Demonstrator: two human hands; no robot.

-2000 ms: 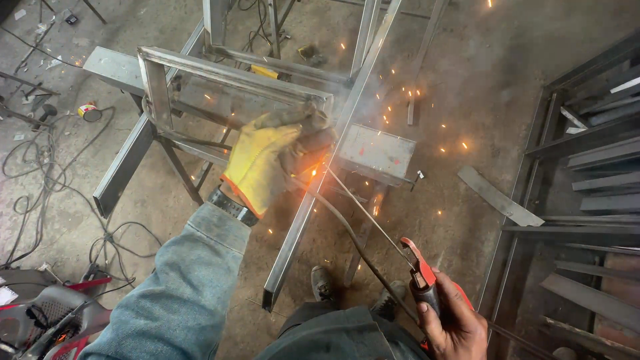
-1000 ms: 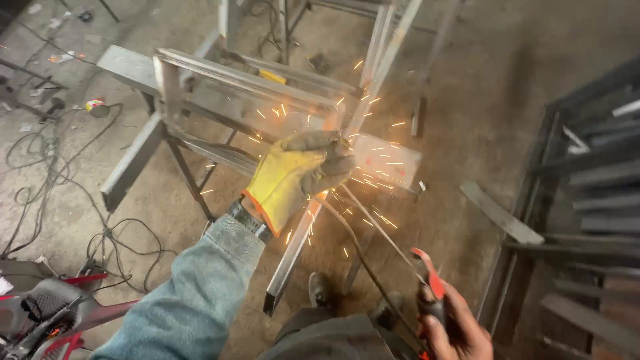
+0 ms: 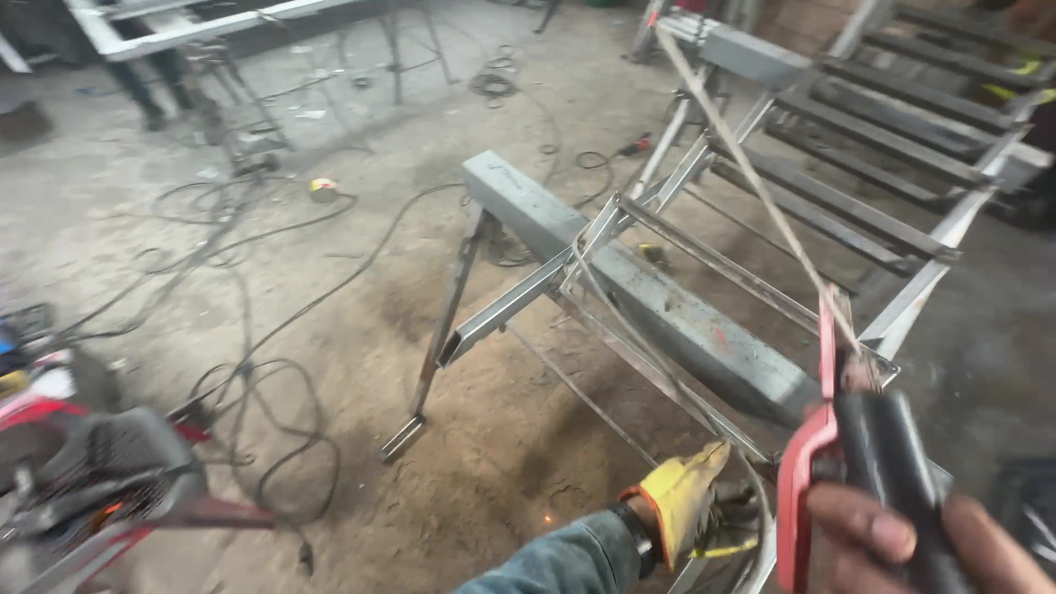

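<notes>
My right hand (image 3: 924, 528), ungloved, grips a red and black welding electrode holder (image 3: 813, 462) at the lower right. A long welding electrode (image 3: 742, 157) sticks up and left out of its jaws. Low in the view is my left hand (image 3: 689, 503), in a yellow work glove, beside the welded steel frame (image 3: 734, 276); its fingers are partly hidden, so its hold cannot be told. A welding cable (image 3: 635, 330) loops over the frame and runs down past the glove. Beneath the frame lies a thick grey steel beam (image 3: 693, 305) on trestle legs.
Cables (image 3: 247, 363) tangle across the floor at left. A red and grey motorcycle part (image 3: 140, 462) fills the lower left corner. A white metal frame (image 3: 214, 33) stands at the back left, with a person's legs (image 3: 153, 91) behind it. A tape roll (image 3: 323, 190) lies on the floor.
The sparks at my gloved left hand have stopped, apart from a small glow on the floor. The electrode holder is raised closer to the camera. The view has swung a lot.
</notes>
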